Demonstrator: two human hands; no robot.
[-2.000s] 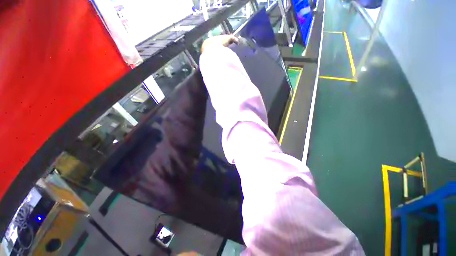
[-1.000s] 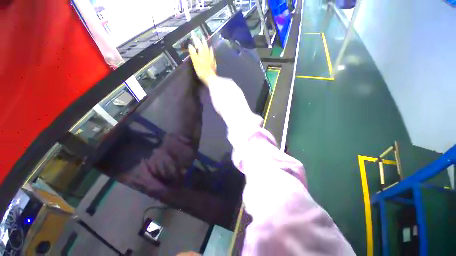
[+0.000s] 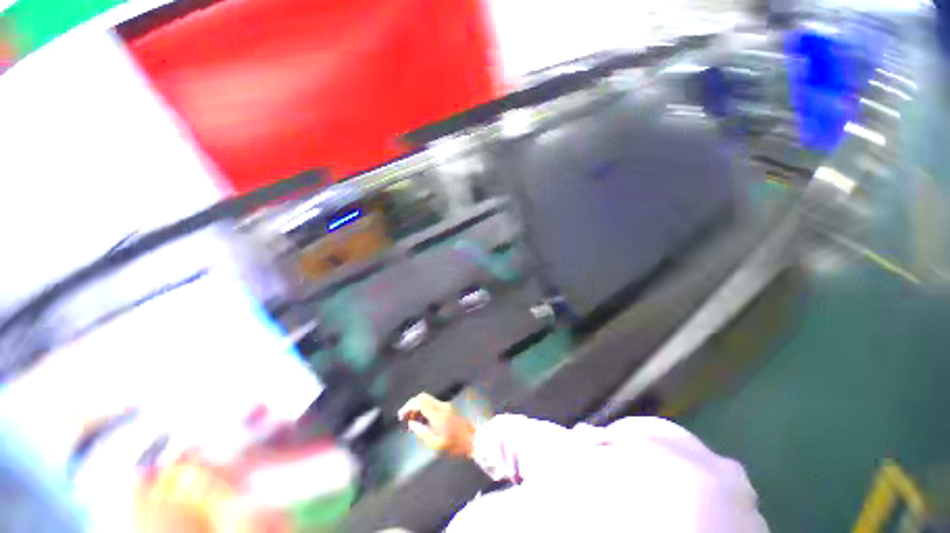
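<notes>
The view is blurred. My right hand (image 3: pixel 438 425) is low in the middle, fingers loosely curled and apart, with nothing visible in it. It is over the line between two television sets and appears to touch neither. A dark-screened television (image 3: pixel 625 198) stands up and to the right of it. A lit television (image 3: pixel 156 364) at the lower left shows a white screen with coloured shapes near the bottom. My left hand is not seen; a small skin-coloured patch at the bottom edge cannot be identified.
A dark pallet with small white sockets (image 3: pixel 474 299) lies between the sets. A wooden box (image 3: pixel 344 255) with a blue light stands behind. A red panel (image 3: pixel 333 83) is at the back, a blue screen (image 3: pixel 823 89) at far right, green floor and a yellow frame (image 3: pixel 891 500) lower right.
The view has swung left, bringing the lit television in. My right hand has left the dark television's upper edge and come down and back towards me.
</notes>
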